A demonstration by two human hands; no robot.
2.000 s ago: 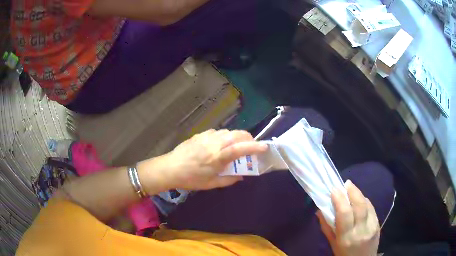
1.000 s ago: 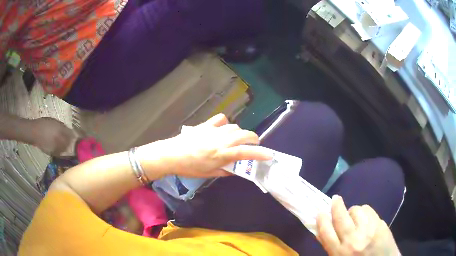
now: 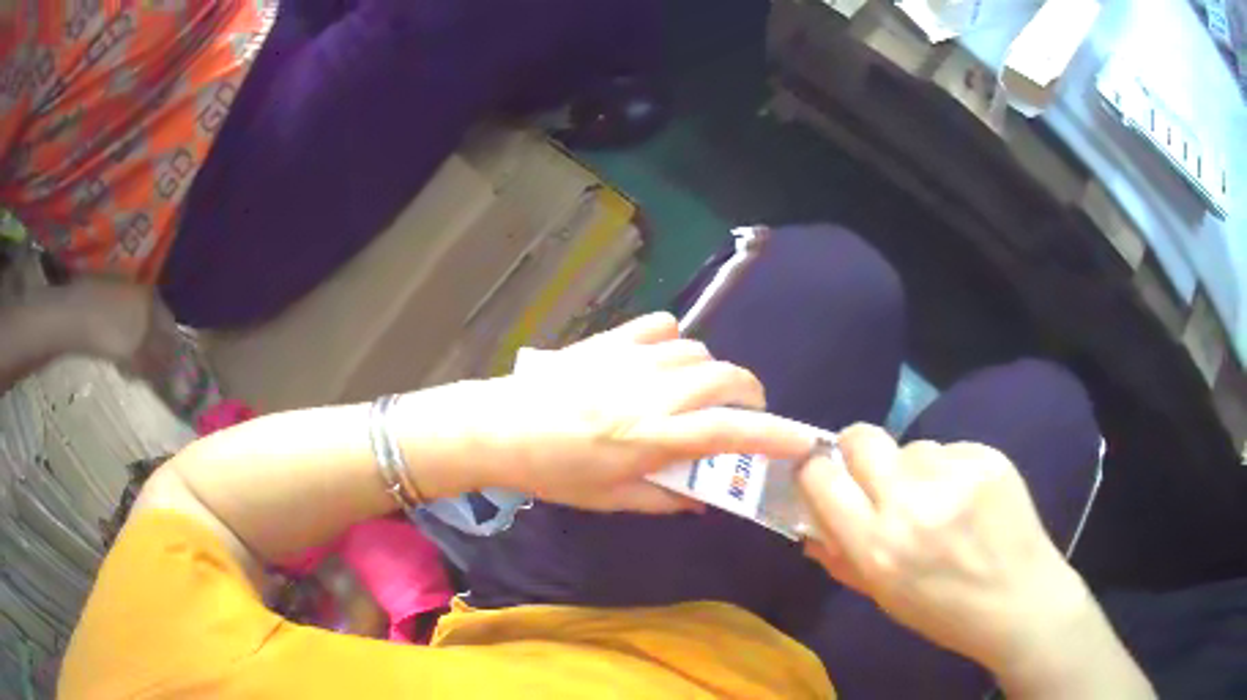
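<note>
A slim white unit carton (image 3: pixel 745 487) with blue and orange lettering is held above my lap. My left hand (image 3: pixel 622 424) grips it from the left, with the index finger stretched along its upper edge. My right hand (image 3: pixel 909 527) is closed at the carton's right end, its fingers touching that end and my left index fingertip. The white bagged product is no longer visible as a separate thing; the hands and carton hide whether it is inside. Most of the carton is hidden under my left hand.
A curved table edge at the upper right holds a white carton (image 3: pixel 1050 52) and a leaflet stack (image 3: pixel 1165 126). Flattened brown cardboard (image 3: pixel 410 260) lies on the floor beside a seated person in orange (image 3: pixel 130 116). A pink cloth (image 3: pixel 390 568) lies at the left. Another person's blurred arm shows there.
My right hand has moved up and left to the carton's end, and the white product has gone from sight. The other person's arm at the left came into view and shifted slightly.
</note>
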